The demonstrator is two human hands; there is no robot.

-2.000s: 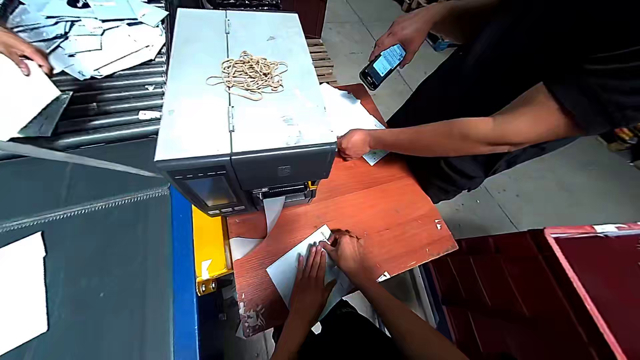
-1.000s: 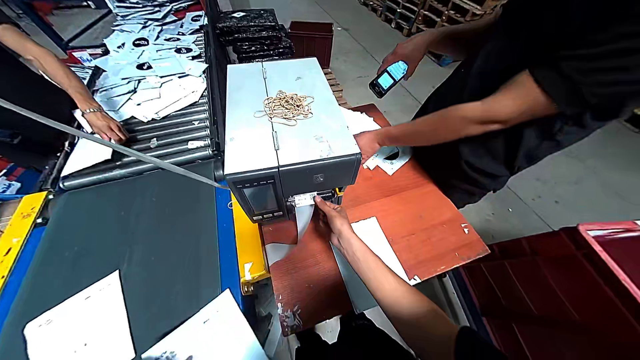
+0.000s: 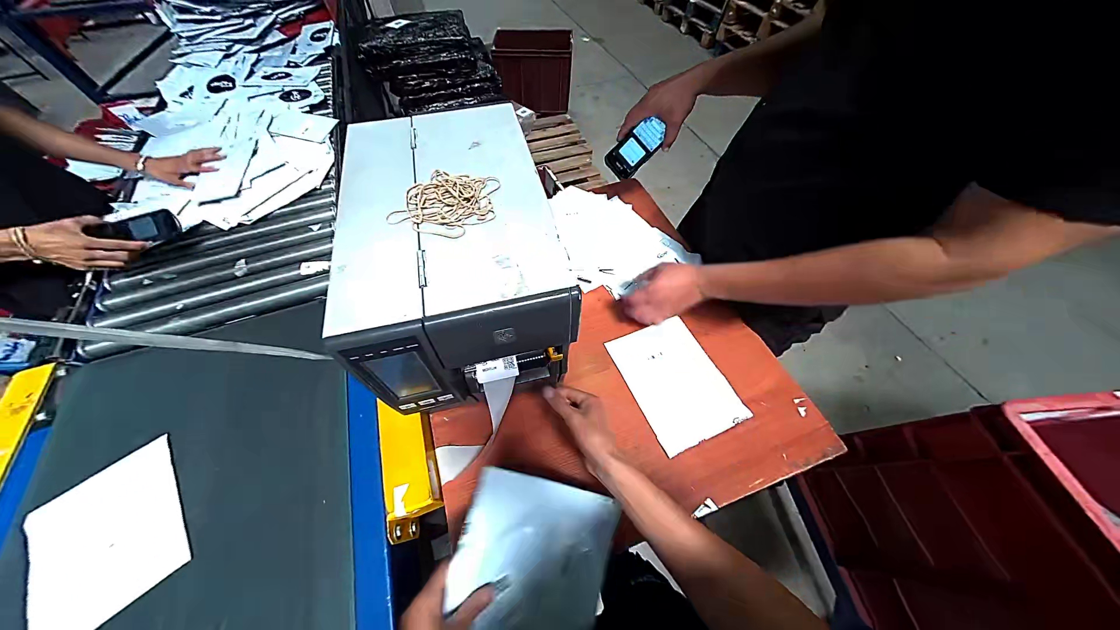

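Observation:
My left hand (image 3: 455,604) holds a grey-white mailing bag (image 3: 538,551) by its lower left part, at the bottom of the view. My right hand (image 3: 582,420) is just below the outlet of a label printer (image 3: 455,332), fingers curled and apart, with nothing seen in them. From the outlet sticks a printed label (image 3: 498,369), and a pale backing strip (image 3: 497,409) hangs under it. Another white mailing bag (image 3: 678,385) lies flat on the red-brown wooden table (image 3: 770,420), to the right of my right hand. Tan rubber bands (image 3: 449,201) lie on the printer's top.
A dark belt conveyor (image 3: 262,455) with a white bag runs at left, before a roller conveyor (image 3: 210,284) heaped with bags. A co-worker there holds a handheld device. At right another co-worker holds a scanner (image 3: 637,147) and reaches towards stacked bags (image 3: 604,236). Dark red crates (image 3: 910,507) stand lower right.
My right hand has drawn back slightly from the printer outlet. My left hand has come into view with the bag. The left co-worker's hand has moved onto the heap of bags.

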